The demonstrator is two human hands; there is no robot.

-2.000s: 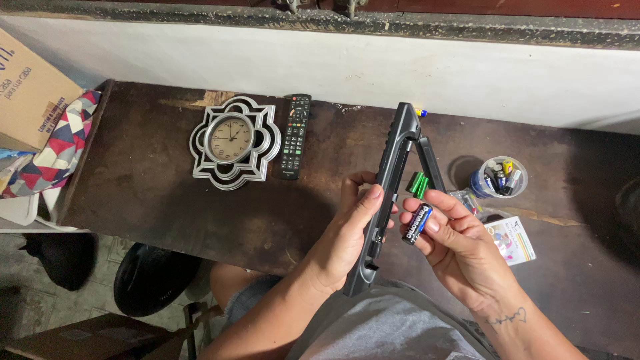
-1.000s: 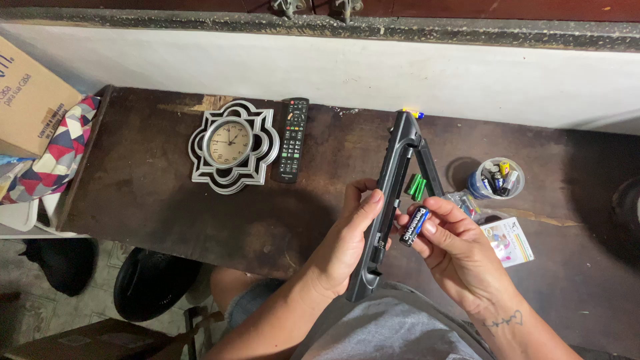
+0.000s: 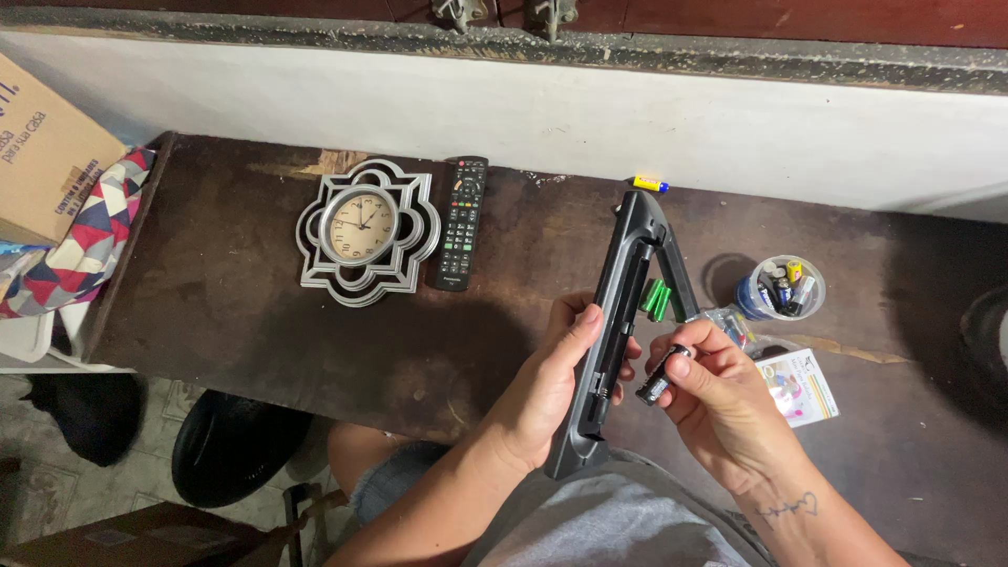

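Observation:
My left hand [image 3: 551,378] grips a black plastic device [image 3: 587,386] on edge, with an open, long battery compartment facing right. Inside the compartment's lower part a metal spring contact shows. A black hinged or separate bar [image 3: 677,276] slants down from its top end. Just right of the compartment, my right hand [image 3: 709,386] holds a dark cylindrical battery [image 3: 663,375] between thumb and fingers. Green batteries [image 3: 655,300] lie on the dark wooden table [image 3: 236,339] behind the device. A yellow and blue battery [image 3: 650,184] lies past its top end.
A silver-framed clock [image 3: 361,226] and a black remote control [image 3: 462,224] lie to the left. On the right are a plastic tub [image 3: 815,299] of batteries, a clear plastic package [image 3: 728,323] and a printed card [image 3: 803,386]. A cardboard box [image 3: 55,150] stands far left.
The battery in my right hand has been turned; its blue side with writing faced up before, and now a mostly black side shows. My left hand keeps its grip on the device.

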